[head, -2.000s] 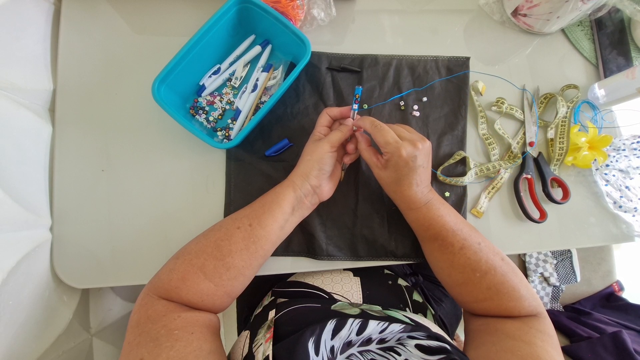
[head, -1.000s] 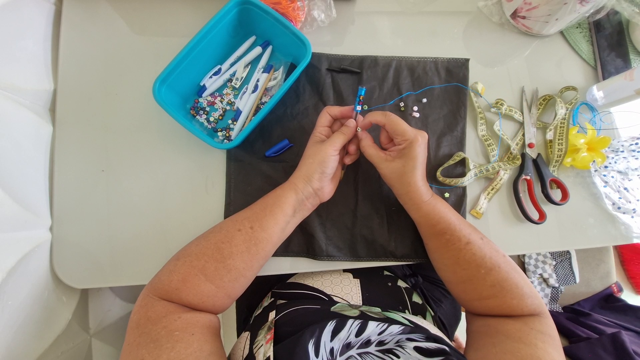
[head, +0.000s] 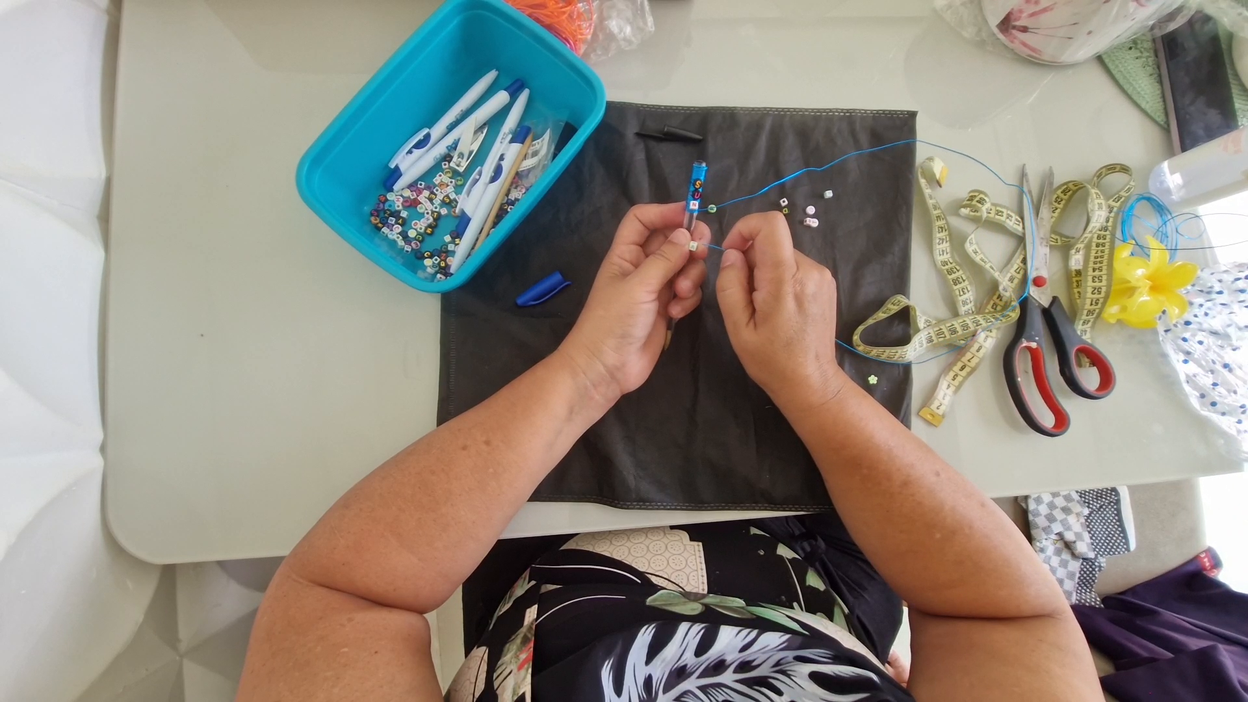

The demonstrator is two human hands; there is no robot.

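Observation:
My left hand grips a pen whose upper end is wrapped in blue cord with small letter beads on it. A small pale bead lies at my left fingertips, on the cord. Right of it, my right hand pinches the blue cord between thumb and forefinger. More blue cord runs from the pen across the black cloth toward the scissors. Several loose beads lie on the cloth, right of the pen.
A turquoise tub holds pens and many beads. A blue cap and a black cap lie on the cloth. To the right are scissors, a tape measure, a yellow flower and a phone.
My right hand has shifted slightly away from the left, and a short stretch of blue cord now shows between them. The left hand stays around the pen.

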